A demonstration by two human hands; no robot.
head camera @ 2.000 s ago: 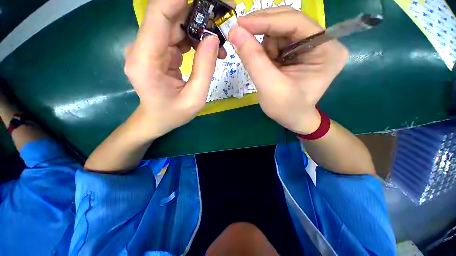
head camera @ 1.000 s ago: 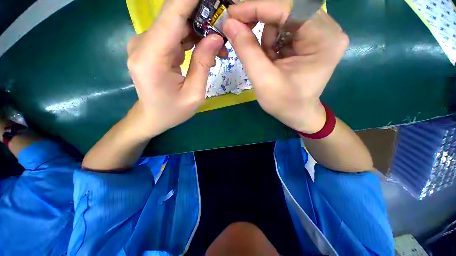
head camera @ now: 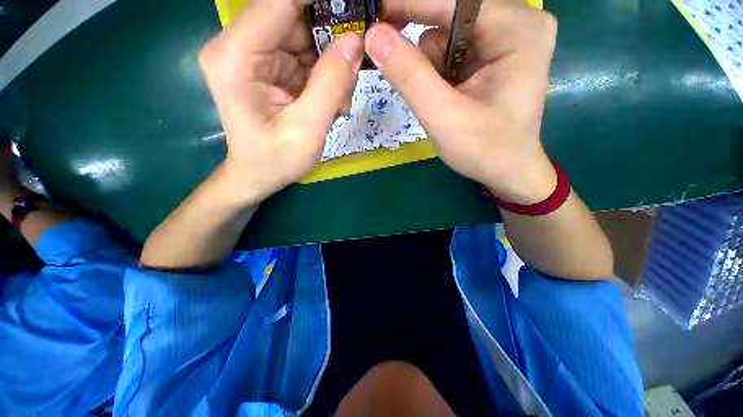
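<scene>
A black watch housing [head camera: 340, 11] with shiny circuit parts and an orange-gold strip is at the top edge, partly cut off. My left hand [head camera: 281, 98] holds it from the left, thumb on its lower part. My right hand [head camera: 472, 98] grips its right side between thumb and fingers, and also holds the tweezers [head camera: 462, 32] upright in its fingers, their upper end out of the picture. Below the hands, small white pieces with blue marks [head camera: 376, 118] lie heaped in the yellow tray [head camera: 367, 166].
The tray sits on the glossy green bench [head camera: 130, 122]. A sticker sheet [head camera: 717, 32] with blue marks lies at the upper right. Clear-bluish blister trays [head camera: 692, 252] stand at the right. Another person's blue sleeve [head camera: 65, 301] and wrist are at the left.
The silver-grey piece on the orange strip, seen standing out earlier, is now hidden. Both thumbs have come side by side at the housing. The tweezers have swung from slanting right to upright.
</scene>
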